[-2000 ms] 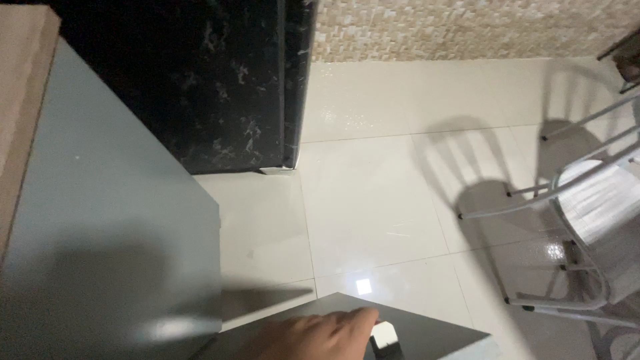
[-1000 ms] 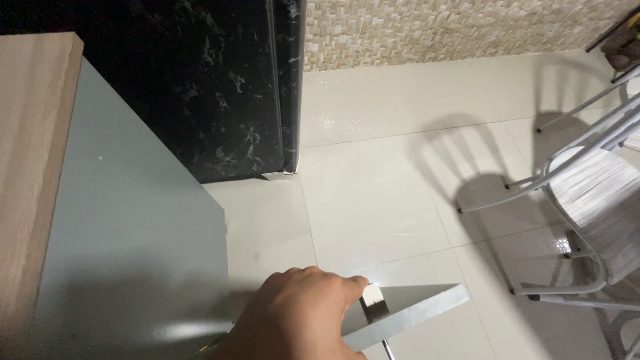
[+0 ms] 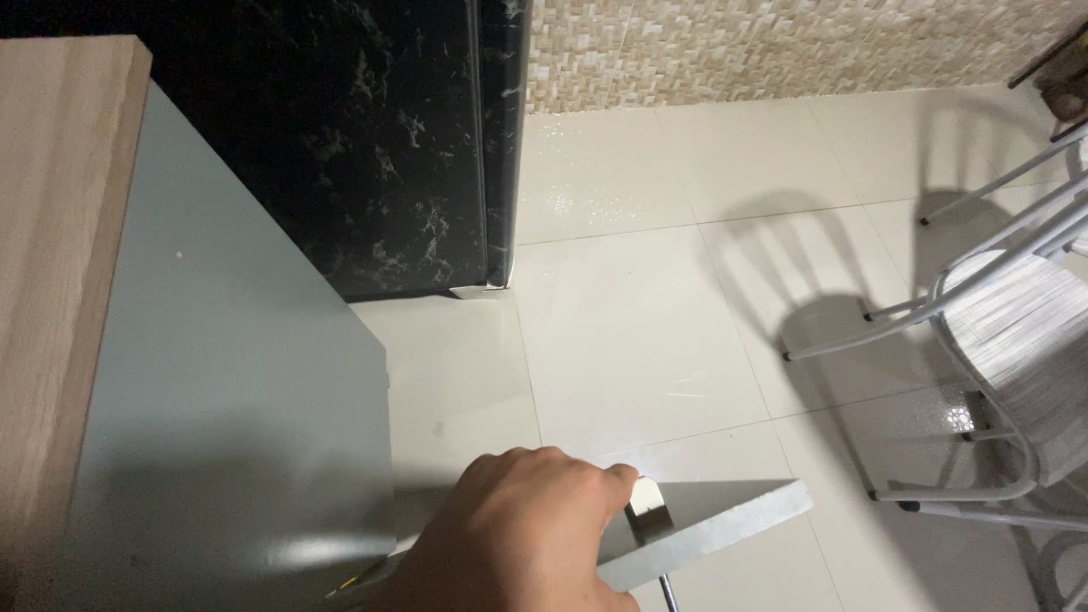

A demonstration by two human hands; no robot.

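Observation:
My left hand is at the bottom centre, back of the hand toward the camera. Its fingers and thumb close around a light grey panel, which looks like a cabinet door seen from above along its edge. Beside my fingertips a shiny metal piece sits against the panel, and a thin metal rod shows below the edge. Left of the hand stands the grey side of a cabinet with a wood-grain top. My palm and part of the panel are hidden. My right hand is out of view.
A black marbled cabinet or appliance stands behind the grey cabinet. Metal-framed chairs with a grey wood-look seat are at the right, over pale floor tiles. A mosaic wall runs along the back.
The grey panel has turned and now shows its light edge where a broad face showed two seconds ago. My left hand has come further into view, still at the panel.

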